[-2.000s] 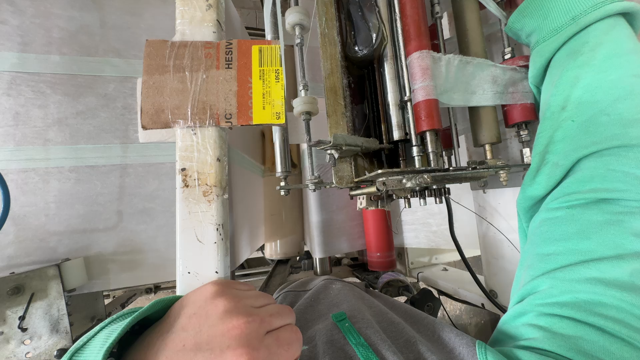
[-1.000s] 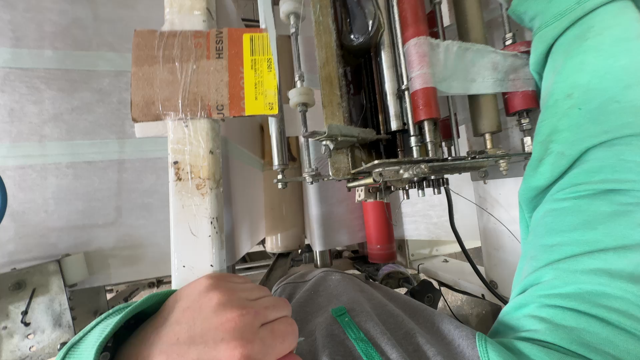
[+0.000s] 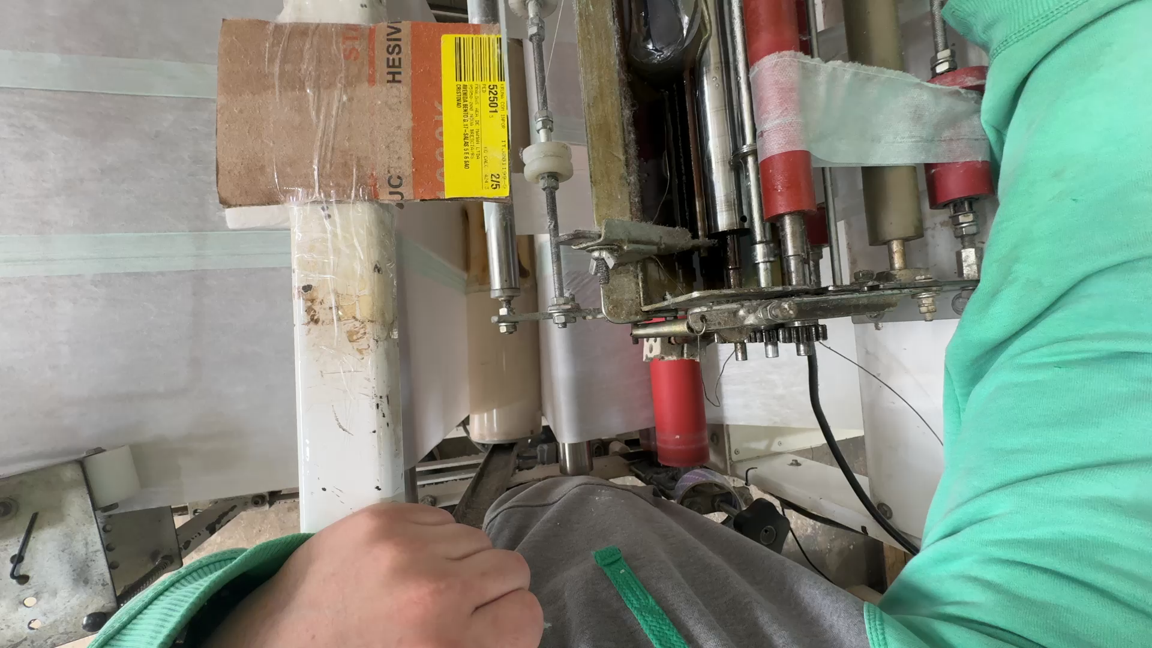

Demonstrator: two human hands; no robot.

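Observation:
My left hand [image 3: 387,580], at the bottom left, has its fingers curled at the lower end of a white painted machine beam [image 3: 346,432]; its palm side is hidden, so I cannot tell whether it holds anything. My right hand is out of view past the top edge; only the green sleeve [image 3: 1053,342] of that arm shows along the right side. Beside that sleeve a strip of pale thin web [image 3: 882,112] runs between a red roller [image 3: 781,184] and a smaller red roller [image 3: 958,180].
A piece of brown cardboard [image 3: 315,117] with a yellow label is taped around the beam. Wide white web [image 3: 144,360] spans the left. Metal rods, gears [image 3: 796,334], a tan roller [image 3: 504,387] and a black cable [image 3: 832,450] lie ahead of my knee.

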